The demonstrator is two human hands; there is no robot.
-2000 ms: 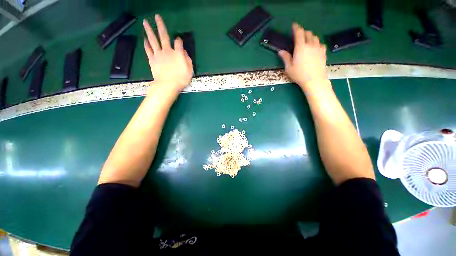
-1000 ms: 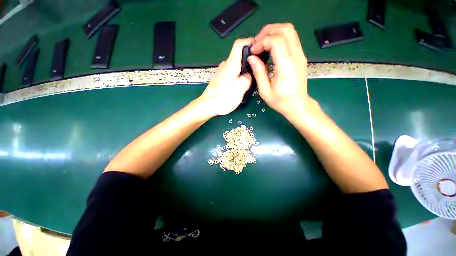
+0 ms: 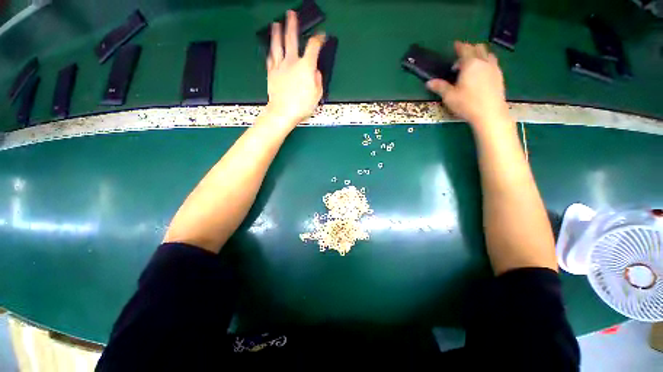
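My left hand [image 3: 294, 83] is flat over the near side of the belt, fingers spread, partly covering one black device [image 3: 328, 64] beside its thumb. A second black device [image 3: 309, 16] lies behind its fingertips. My right hand [image 3: 476, 86] has its thumb and fingers around the right end of another black device [image 3: 427, 63], which lies on the belt; the grip is partly hidden. A pile of tiny pale rings [image 3: 342, 221] lies on the green workbench [image 3: 392, 283], with several loose rings [image 3: 379, 145] between the pile and the rail.
A speckled pale rail [image 3: 378, 113] separates the bench from the green belt [image 3: 378, 43]. Several more black devices lie on the belt at left, such as one near the rail [image 3: 198, 73], and at right [image 3: 506, 23]. A white fan [image 3: 632, 269] stands on the right.
My hands have parted from the device they held together over the rail. My left hand has moved left and forward, my right hand right to another device. Devices on the belt have shifted left.
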